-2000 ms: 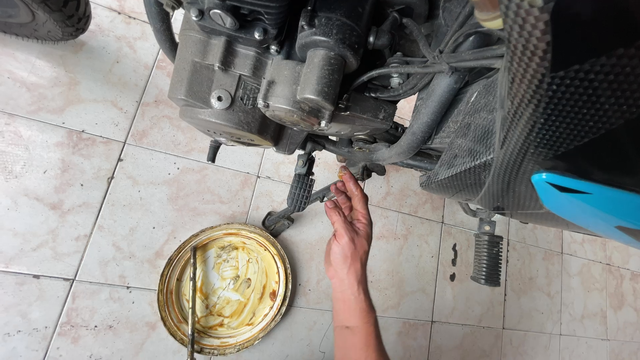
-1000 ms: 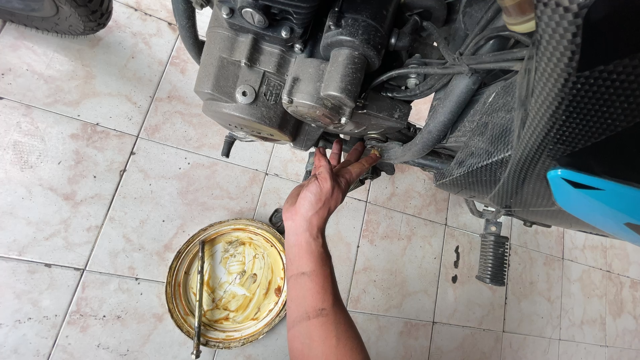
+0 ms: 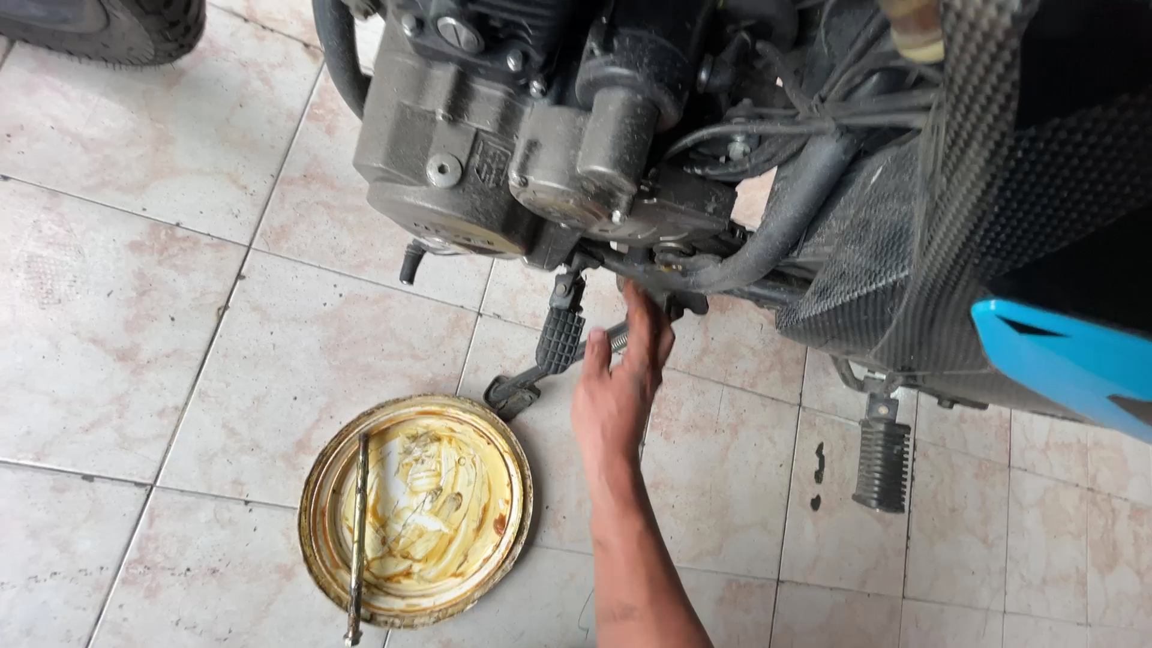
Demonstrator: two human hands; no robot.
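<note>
My right hand [image 3: 625, 369] reaches up beneath a motorcycle engine [image 3: 450, 162], beside the side stand [image 3: 513, 391] and its spring [image 3: 618, 339]. The thumb is apart from the fingers, whose tips are partly hidden at the dark bracket under the frame tube [image 3: 810, 198]. Whether they hold anything cannot be seen. A small yellowish smear marks the metal just above them. To the left of the hand hangs a ribbed rubber footpeg [image 3: 561, 337]. My left hand is out of view.
A round lid [image 3: 526, 504] smeared with yellowish grease lies on the tiled floor, with a thin metal rod [image 3: 358, 540] across its left side. A tire [image 3: 108, 31] is at upper left. Another footpeg [image 3: 882, 463] hangs at right, near dark floor spots [image 3: 818, 463].
My right hand rose to the engine's underside, fingers spread there one second ago. It has since drawn back lower and to the right, by the stand's spring. The lid and rod stay put.
</note>
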